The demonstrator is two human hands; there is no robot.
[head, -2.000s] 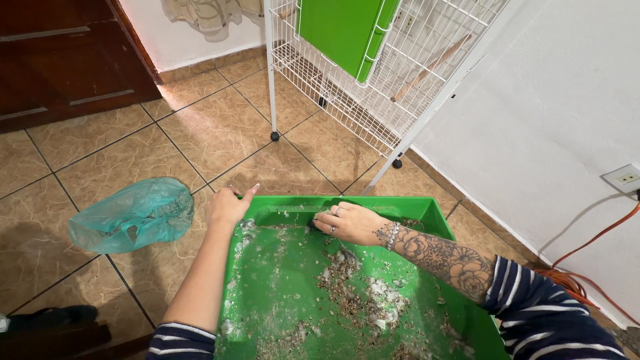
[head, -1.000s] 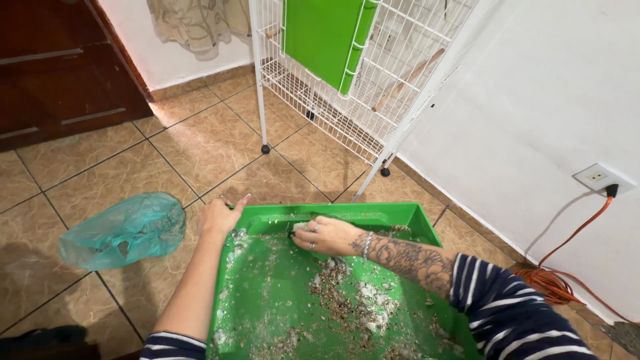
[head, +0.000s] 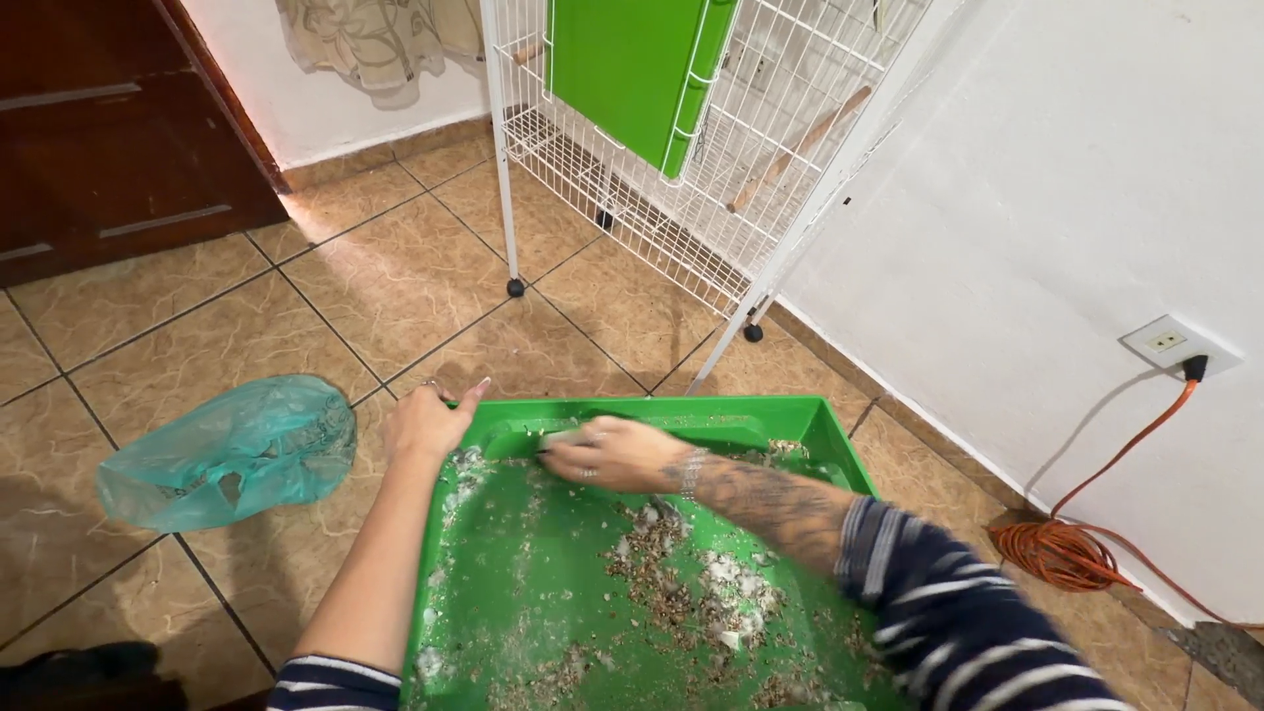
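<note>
My left hand (head: 430, 420) grips the far left corner of a green plastic tray (head: 513, 592), its thumb raised over the rim. Near the tray's far wall, my right hand (head: 612, 454) is closed on a small pale object (head: 561, 437), mostly hidden by the fingers; what it is I cannot tell. Seed husks (head: 652, 568) and white fluffy debris (head: 736, 592) lie heaped in the middle of the tray, with more scattered along its left side and lower part.
A teal plastic bag (head: 232, 454) lies on the tiled floor at left. Beyond the tray stands a white wire cage (head: 632, 232) on casters, with a green panel (head: 632, 79). An orange extension cord (head: 1062, 553) is coiled by the right wall, plugged into an outlet (head: 1165, 341). A brown door is at upper left.
My right hand has moved left along the tray's far wall since two seconds ago. My left hand stays at the far left corner.
</note>
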